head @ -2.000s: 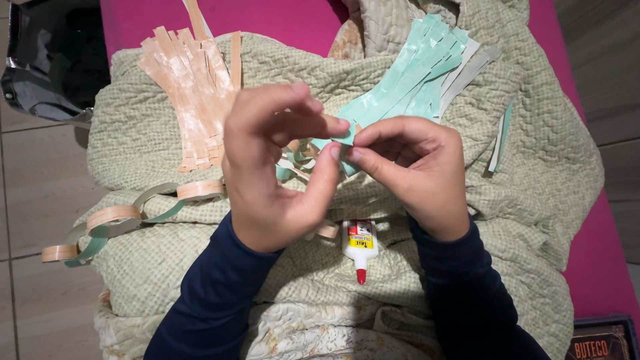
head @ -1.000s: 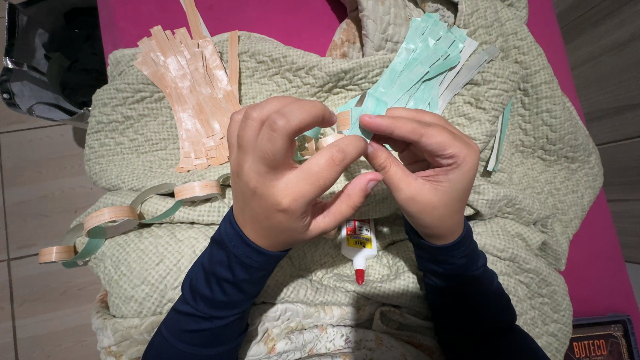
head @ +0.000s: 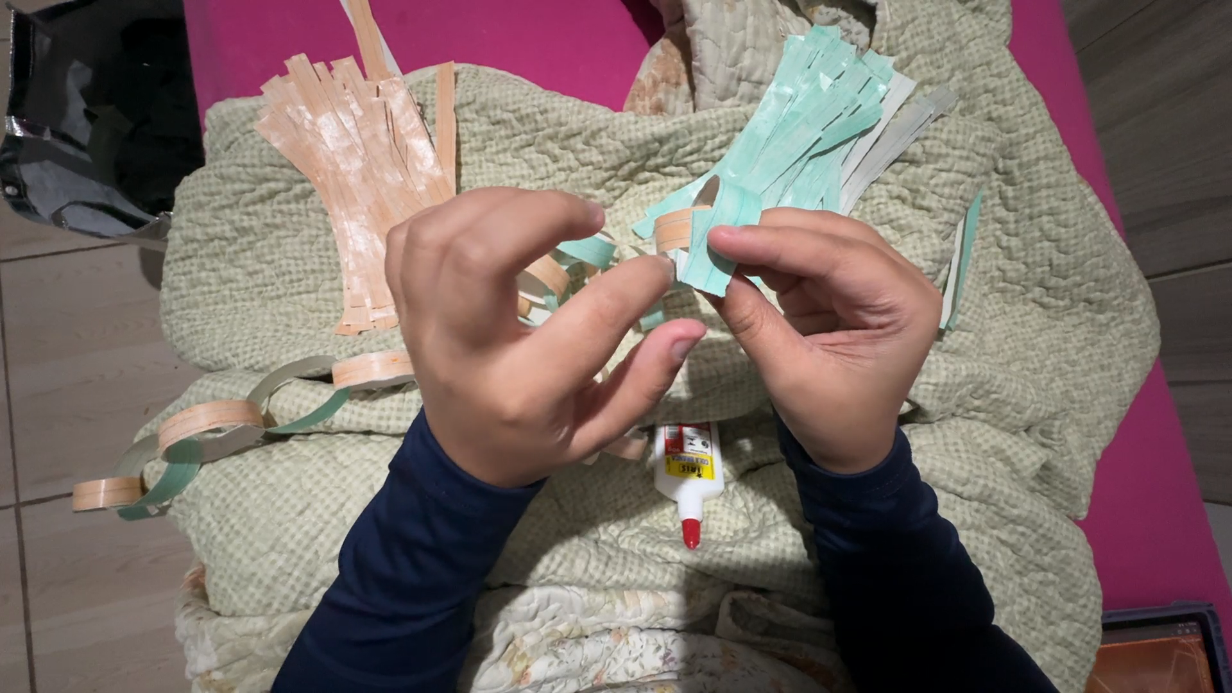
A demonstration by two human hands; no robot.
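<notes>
My right hand [head: 837,318] pinches a green paper loop [head: 717,241] between thumb and forefinger; the loop passes round an orange paper ring [head: 677,229]. My left hand [head: 539,337] is beside it, fingers apart, its forefinger tip at the loop's left edge. Behind the left hand lie more rings of the paper chain [head: 207,423], which runs out to the lower left in orange and green links. A white glue bottle [head: 689,462] with a red tip lies below my hands. Orange paper strips [head: 371,183] are at the upper left, green paper strips [head: 804,115] at the upper right.
A crumpled light green quilt [head: 1011,414] lies under everything, over a magenta surface [head: 1145,520]. One green and white strip [head: 962,260] lies apart at the right. A shiny black bag [head: 87,125] stands at the upper left. The corner of a tablet [head: 1155,650] shows at the lower right.
My left fingers have come off the green paper they pinched two seconds ago and spread apart. The green loop now shows more fully in my right fingers.
</notes>
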